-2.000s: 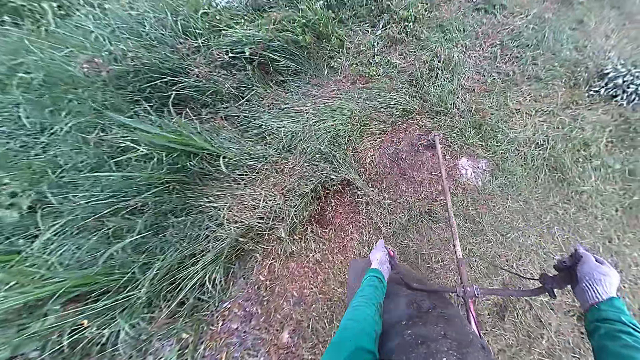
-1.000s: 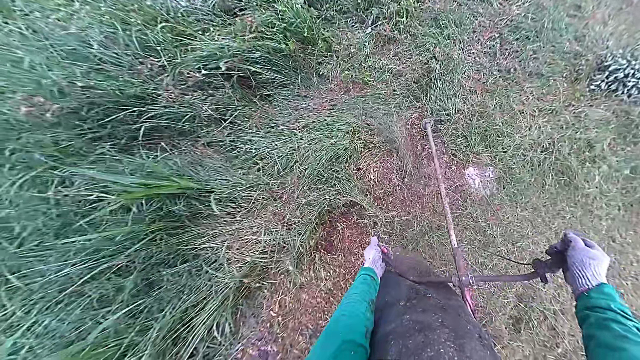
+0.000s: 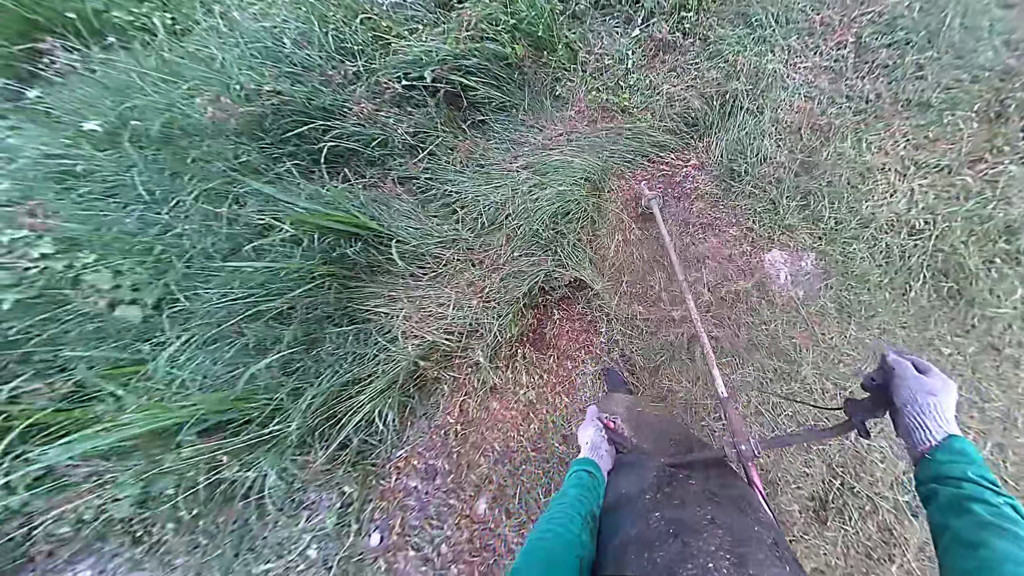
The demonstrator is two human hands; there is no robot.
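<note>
A brush cutter's long shaft slants up and left from a cross handlebar to its cutting head, which is low over bare reddish soil beside long grass. My left hand, in a pale knitted glove, is closed around the handlebar's left grip, in front of a dark apron. At the right, my right hand, gloved alike, holds the right grip with its dark control housing; a thin cable runs from there toward the shaft. The blade or line at the head cannot be made out.
Long, leaning grass fills the left side. Short grass and dry clippings cover the right. A pale patch lies right of the shaft. The dark tip of a shoe shows beyond the apron.
The cutting head has swung left over the soil, toward the edge of the long grass. Both hands have stayed on the handlebar. The shoe tip now shows beyond the apron.
</note>
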